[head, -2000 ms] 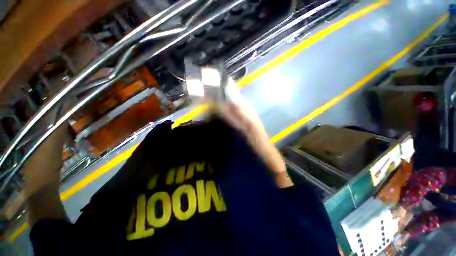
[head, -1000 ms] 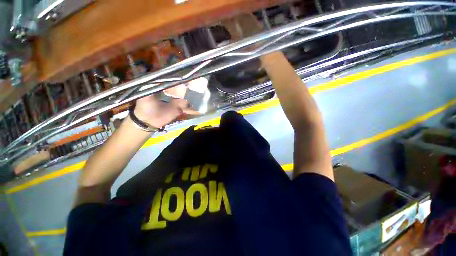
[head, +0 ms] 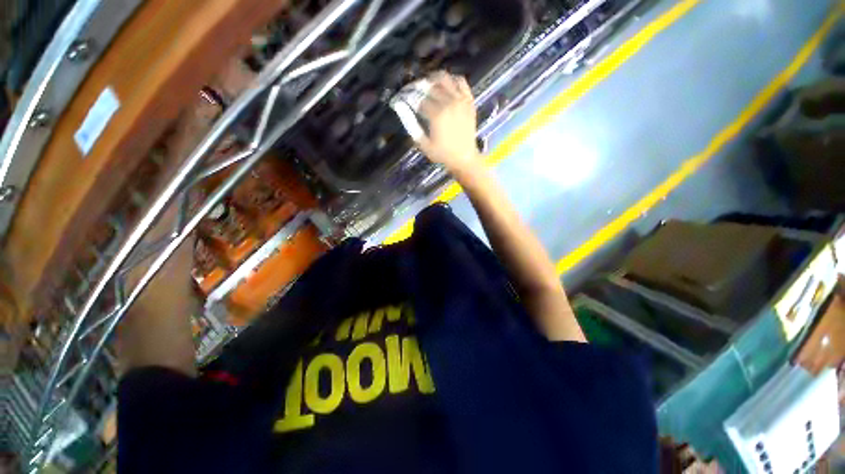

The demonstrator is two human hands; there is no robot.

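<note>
My right hand (head: 449,116) is above the dark parts tray (head: 357,157), with its fingers closed round a small shiny silver-white piece (head: 409,109). The piece is blurred and partly covered by the fingers. The tray holds rows of dark round parts. My left forearm (head: 159,310) reaches in behind the chrome truss edge of the wire rack (head: 262,116). My left hand is hidden there and cannot be made out. An orange fixture with a pale rail (head: 259,259) lies beside the tray on the rack.
A large orange-brown board (head: 139,83) with a white label and bolted metal edge is close at upper left. Grey floor with yellow lines (head: 593,79) runs past the rack. A brown box (head: 704,259), a green-edged bench (head: 723,370) and a white foam tray (head: 788,421) are at right.
My right hand has come back from behind the rack edge and now holds the shiny piece. My left hand, which held a shiny piece, has gone in behind the rack. The view has turned.
</note>
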